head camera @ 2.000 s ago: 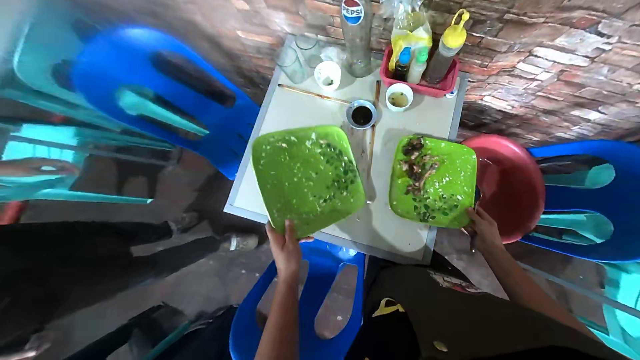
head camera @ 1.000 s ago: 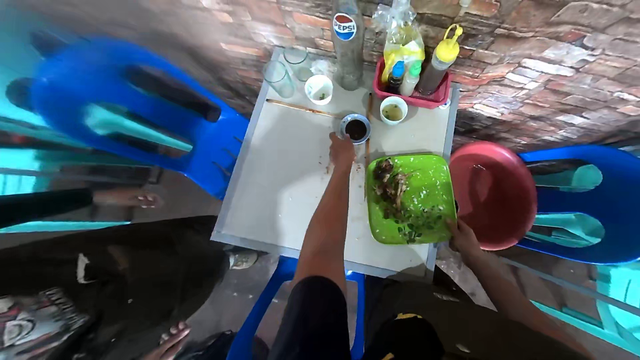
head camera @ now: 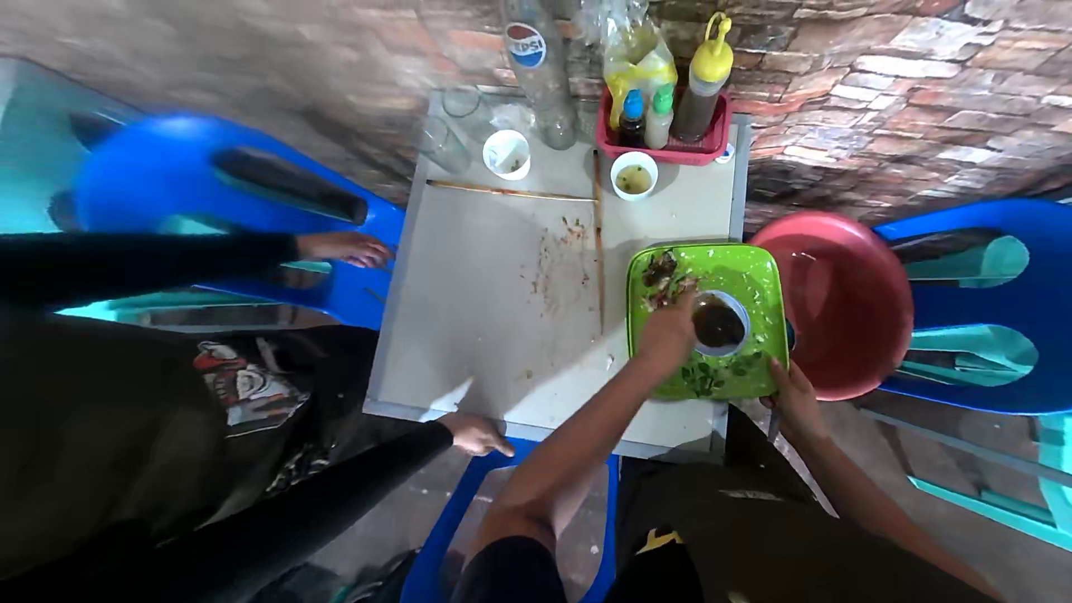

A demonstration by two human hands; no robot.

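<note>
My right hand [head camera: 796, 398] grips the lower right edge of a square green plastic plate [head camera: 745, 261] at the table's right side; plates seem to be stacked there. Food scraps [head camera: 662, 270] and chopped green leaves [head camera: 703, 378] lie on the plate. My left hand [head camera: 667, 331] reaches over it and holds the rim of a small bowl of dark sauce [head camera: 718, 324], which is over the plate. The left fingertips are partly hidden near the scraps. A metal utensil handle [head camera: 774, 425] shows beneath my right hand.
Cups [head camera: 507, 155], glasses [head camera: 442, 144], a Pepsi bottle [head camera: 544, 84] and a red condiment basket [head camera: 708, 153] stand along the wall. Wooden sticks [head camera: 511, 193] and brown smears mark the table [head camera: 452, 335]. A red basin [head camera: 846, 310] is at right. A person's hand [head camera: 477, 435] is near the front edge.
My left hand has moved the sauce bowl from the table's back middle to over the green plate. The second green plate, held left two seconds ago, is no longer there. Another person has come closer at left.
</note>
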